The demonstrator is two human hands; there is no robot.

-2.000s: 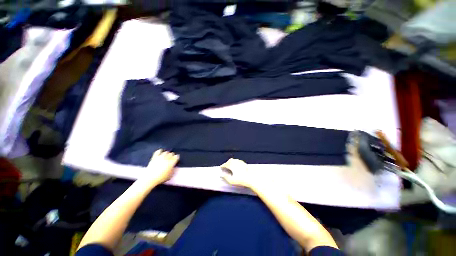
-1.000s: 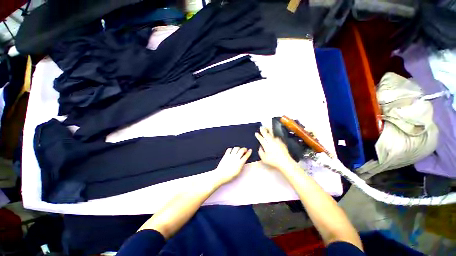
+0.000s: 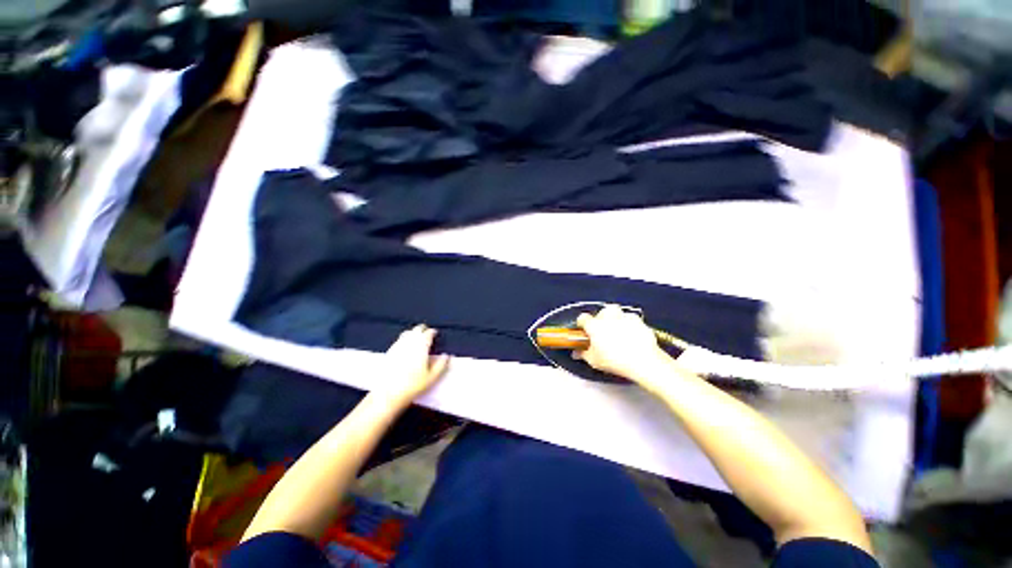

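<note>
A dark trouser piece [image 3: 466, 291] lies flat along the near side of the pale pressing table [image 3: 666, 250], its wide end at left and narrow end at right. My right hand [image 3: 619, 342] grips the orange-brown handle of the steam iron [image 3: 563, 337]. The iron rests on the lower part of the leg, its pointed tip towards the left. My left hand [image 3: 415, 364] lies at the near edge of the cloth, left of the iron, fingertips on the leg near the seam. Whether it pinches the cloth cannot be told.
The white wrapped hose [image 3: 810, 373] runs from the iron to the right. A crumpled heap of dark trousers [image 3: 466, 100] covers the far side of the table. Red and yellow crates [image 3: 239, 499] stand below left. Lilac cloth [image 3: 111, 211] hangs at the far left.
My right hand has taken hold of the iron, which has moved from beyond the narrow end onto the leg. My left hand has moved left along the near edge. The view has shifted.
</note>
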